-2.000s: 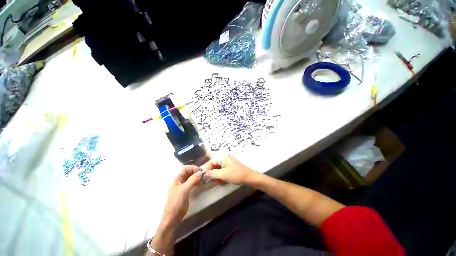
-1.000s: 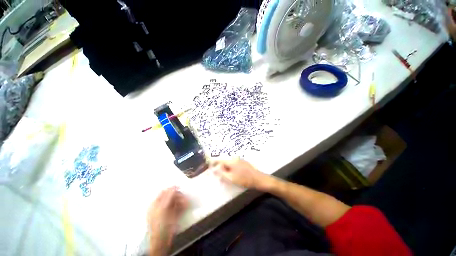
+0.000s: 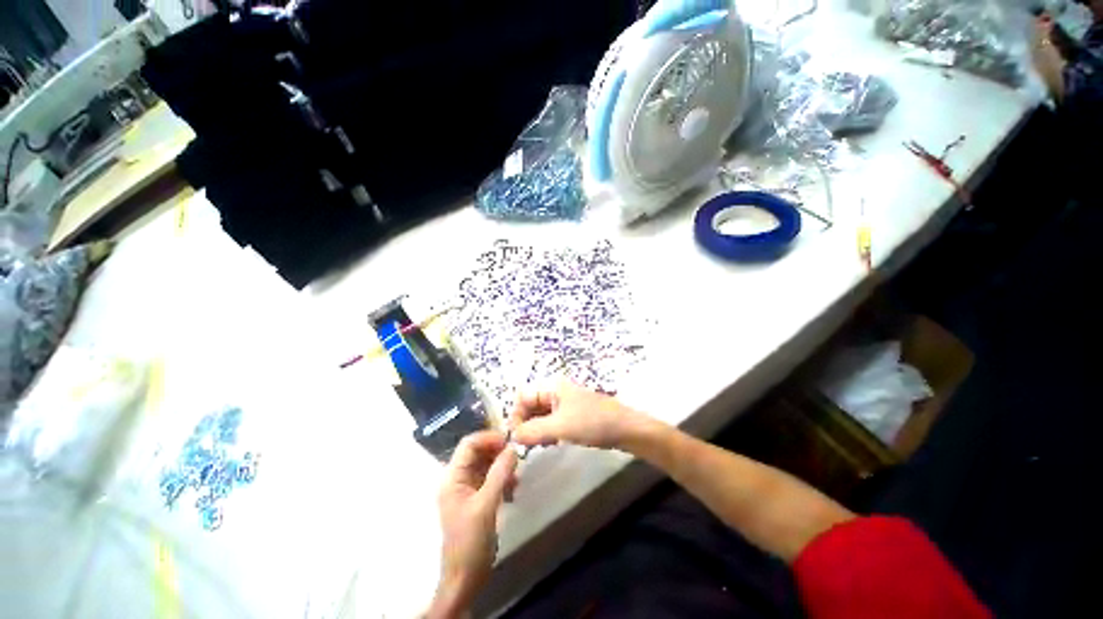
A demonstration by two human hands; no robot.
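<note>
My left hand (image 3: 475, 490) and my right hand (image 3: 569, 418) meet at the table's front edge, fingertips together on a tiny buckle (image 3: 519, 449), mostly hidden by the fingers. Just behind them stands the black tape dispenser (image 3: 443, 417) with a narrow blue tape roll (image 3: 409, 357) in it. A thin red-yellow stick (image 3: 363, 358) lies across the dispenser. A wide loose pile of small dark and purplish buckles (image 3: 544, 312) lies right of the dispenser. A smaller light-blue and silver heap (image 3: 209, 469) lies to the left.
Black fabric stack (image 3: 399, 109) at the back. Bag of hardware (image 3: 536, 175), white-blue fan (image 3: 671, 109) and large blue tape roll (image 3: 748, 226) beyond the pile. Red-handled tool (image 3: 941, 167) and yellow-handled tool (image 3: 865, 238) near the right edge. Cardboard box (image 3: 937, 375) on the floor. Part of another person (image 3: 1050, 55) at top right.
The hands were together, then apart with my left hand lower left and blurred; now they are together again. The view has shifted, so the table things sit lower in the picture.
</note>
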